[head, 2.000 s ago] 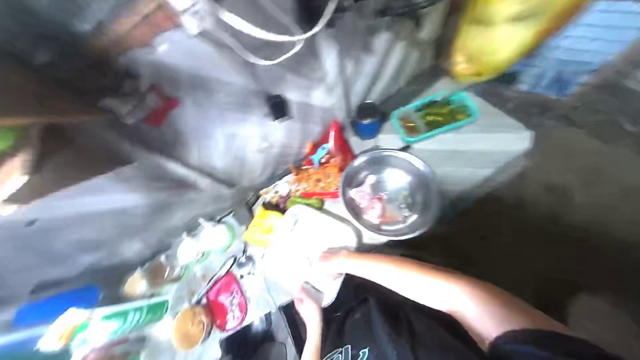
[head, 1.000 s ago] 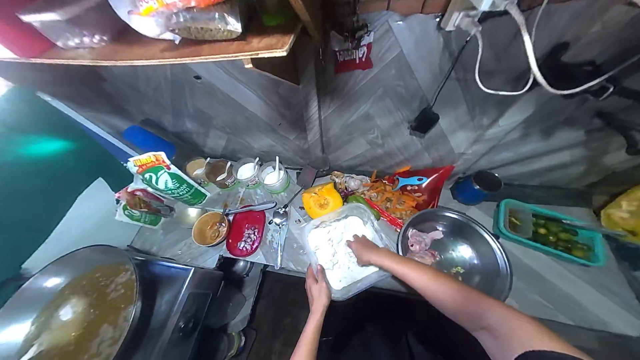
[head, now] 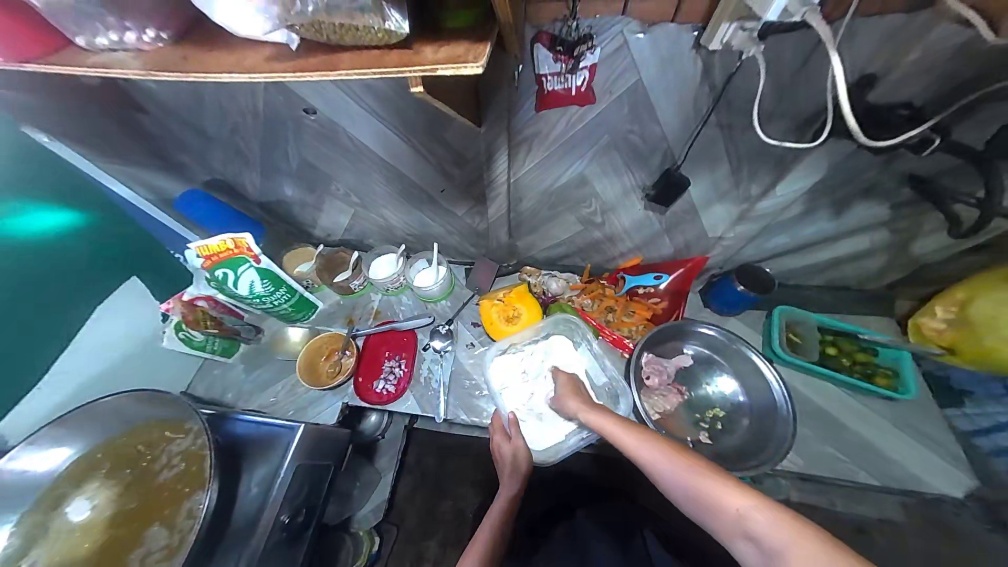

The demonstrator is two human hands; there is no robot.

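A clear plastic container of white flour stands at the counter's front edge. My left hand grips its lower left side. The fingers of my right hand are pushed into the flour; whether they hold anything is hidden. Just to the right, a steel bowl holds raw meat pieces and some chopped bits. Behind the container lie a cut squash, garlic and orange peelings with a blue-handled peeler on a red bag.
At the left, a wok of oil sits on a stove. A red plate of chopped onion, a sauce bowl, a spoon, seasoning jars and pouches line the counter. Farther right are a blue cup and a teal tray.
The view has swung round since the first frame. Over the last second my right hand stays in the flour and my left hand stays on the container's side.
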